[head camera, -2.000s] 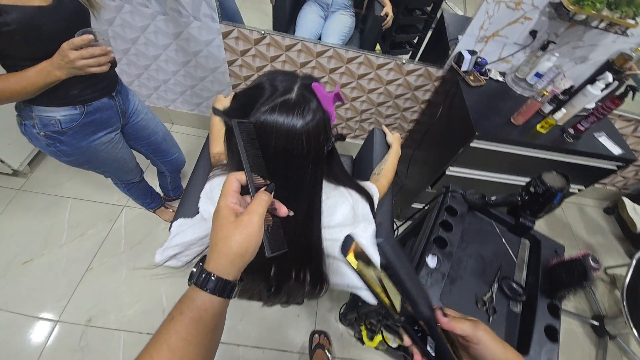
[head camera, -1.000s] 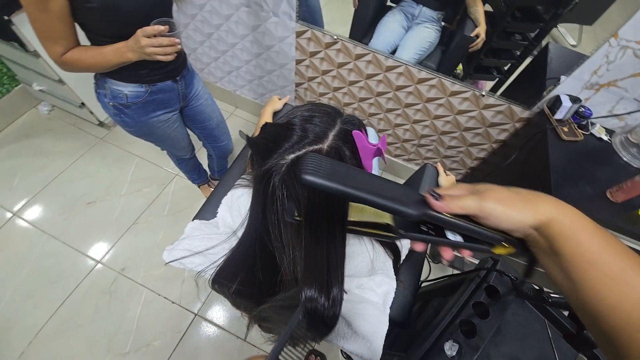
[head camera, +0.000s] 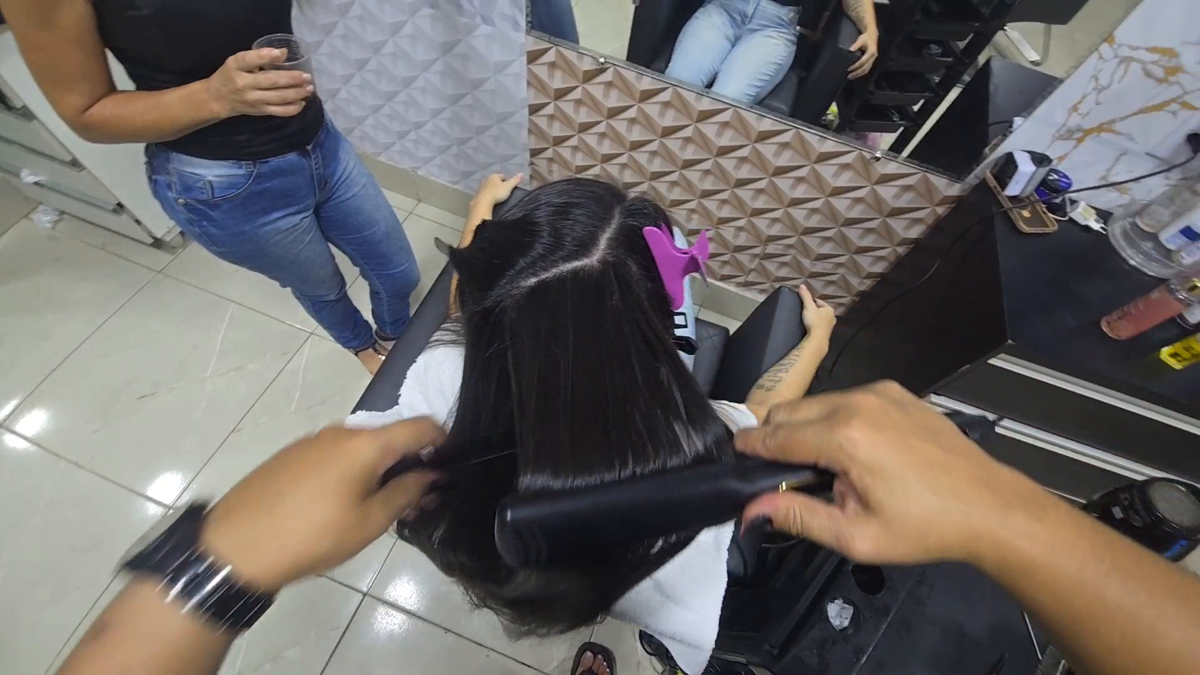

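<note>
My right hand grips a black hair straightener, whose plates lie across the lower part of a seated person's long dark hair. My left hand, with a black band on the wrist, is at the left edge of the hair, blurred. It holds a thin dark handle, seemingly the comb's; most of it is hidden against the hair. A pink hair claw clip sits on the right side of the head. A white towel covers the seated person's shoulders and back.
At the left stands a person holding a clear plastic cup. The black salon chair's armrest is beside the seated person. Bottles, including a pink one, stand on a black counter at the right. A black trolley is below it.
The straightener has moved from the upper hair down toward the ends. My left hand, out of view a second ago, now shows at the left of the hair.
</note>
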